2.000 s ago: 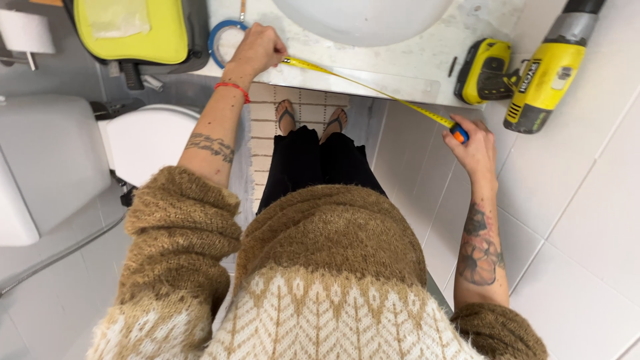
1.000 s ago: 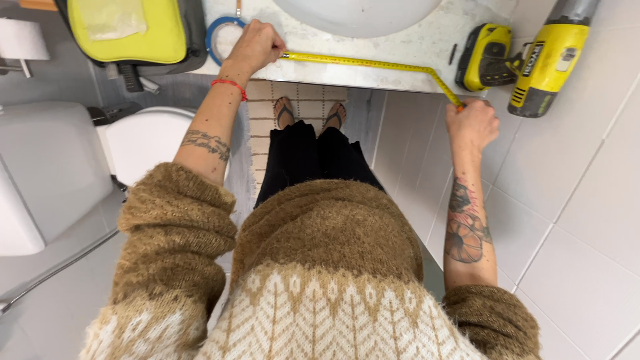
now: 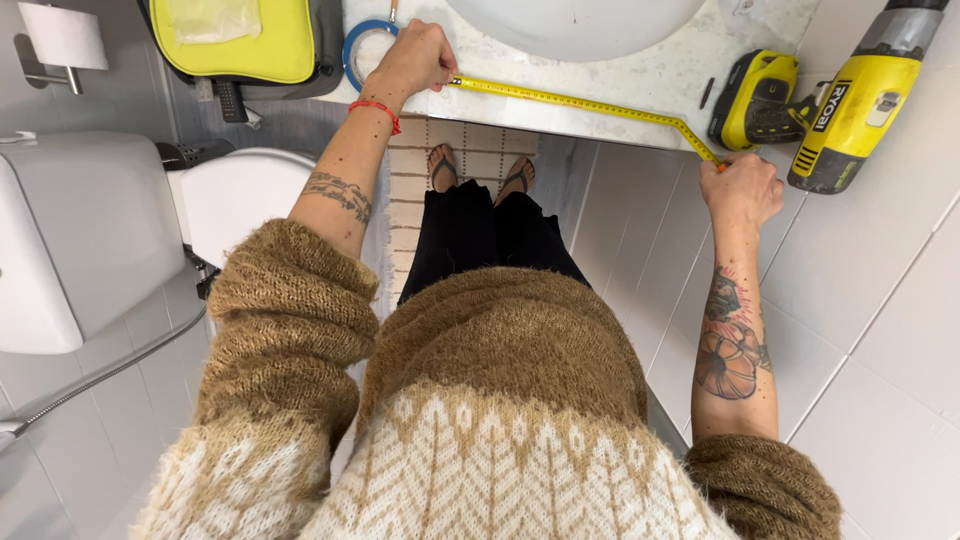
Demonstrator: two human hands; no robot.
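Note:
A yellow tape measure blade [image 3: 570, 100] lies stretched along the front of the marble-look countertop [image 3: 622, 135]. My left hand [image 3: 420, 60] pinches its end hook at the left, close to a roll of blue tape [image 3: 358, 52]. At the right, just off the counter's front edge, my right hand [image 3: 741, 187] is closed around the tape measure's case, of which only a bit of orange shows. The blade bends down over the edge toward that hand. Right of the hand stands a yellow Ryobi drill [image 3: 862, 105] with its battery [image 3: 757, 97].
A white basin [image 3: 577, 26] is set in the counter. A small dark object [image 3: 706, 93] lies near the battery. At the upper left is a lime-green tool case [image 3: 232, 45]; below it are a toilet [image 3: 247, 195] and its tank [image 3: 90, 232]. A tiled wall [image 3: 892, 300] bounds the right side.
The blade was slanting down to the right across the counter edge; now most of it lies flat on the counter, bent near my right hand. The case, visible earlier, is now mostly hidden in that hand.

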